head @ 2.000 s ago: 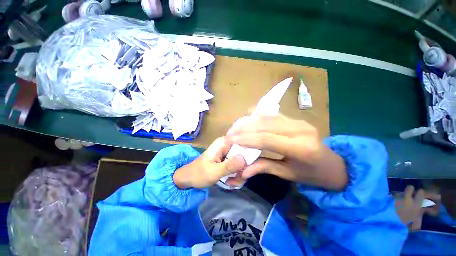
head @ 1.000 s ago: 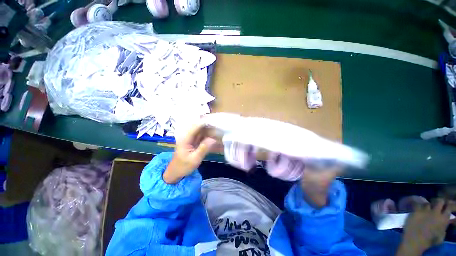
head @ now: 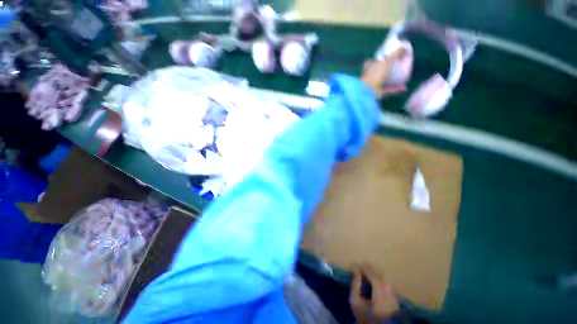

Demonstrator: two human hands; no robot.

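Note:
My left arm reaches across the bench. My left hand (head: 381, 73) is on one ear cup of a pink-and-white cat-ear headset (head: 431, 96), with its fingers around the cup. The headset is at the far side of the bench, its band pointing away from me; it is blurred. My right hand (head: 374, 297) is low, at the near edge of the brown cardboard mat (head: 379, 234), empty with fingers apart. A white glue bottle (head: 419, 192) is on the right part of the mat.
White ear covers (head: 243, 136) in a clear plastic bag (head: 158, 117) lie left of the mat, partly behind my sleeve. More headsets (head: 294, 57) sit along the far side. A bag of pink parts (head: 95, 253) is at lower left. Pink parts (head: 57, 95) lie at far left.
The headset, held near my body in both hands, has moved away from me to the far side in my left hand. My right hand has let go. The view has turned and shifted.

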